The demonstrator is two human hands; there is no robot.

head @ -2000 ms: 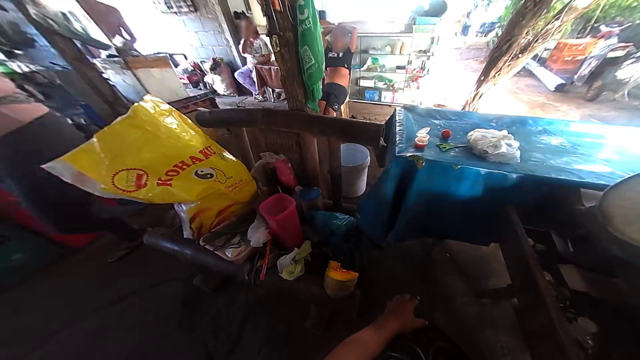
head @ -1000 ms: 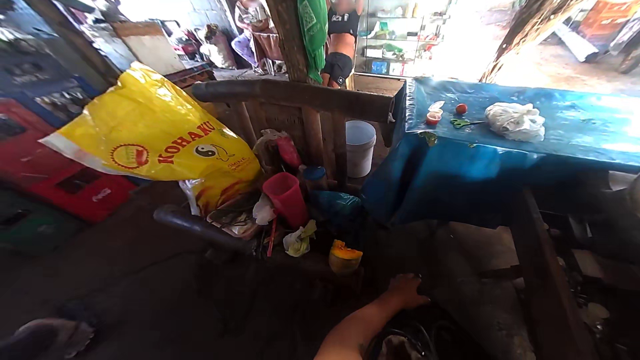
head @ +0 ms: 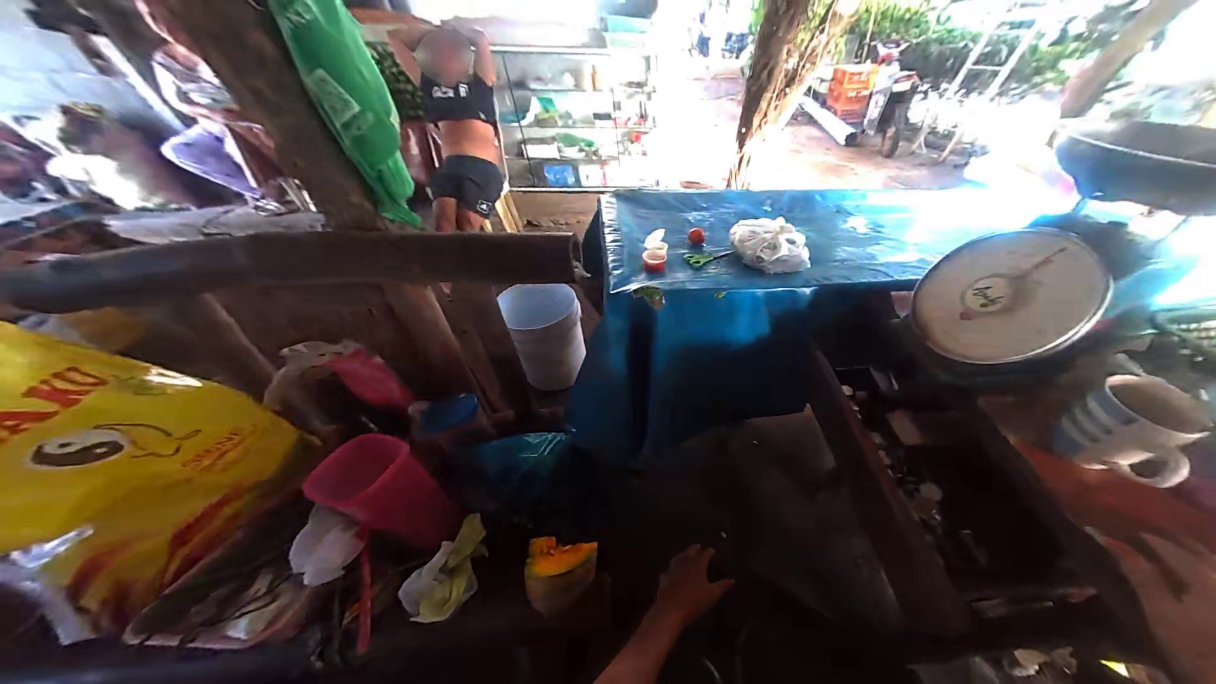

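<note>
My left hand reaches over a dark area at the lower middle, fingers apart, with nothing visible in it. Just left of it, apart from the fingers, sits a cut piece of orange-fleshed squash. Farther left are a crumpled pale green and white wrapper, a pink plastic container and a white plastic bag. A large yellow printed sack fills the left side. My right hand is not seen.
A blue-covered table holds a knotted white bag, a small red fruit and a small cup. Right stand a dial scale and striped mug. A white bucket and a person are beyond.
The view has swung right and closer, bringing the dial scale and mug in. My left hand stays extended near the squash. The person at the back has both arms raised to the head.
</note>
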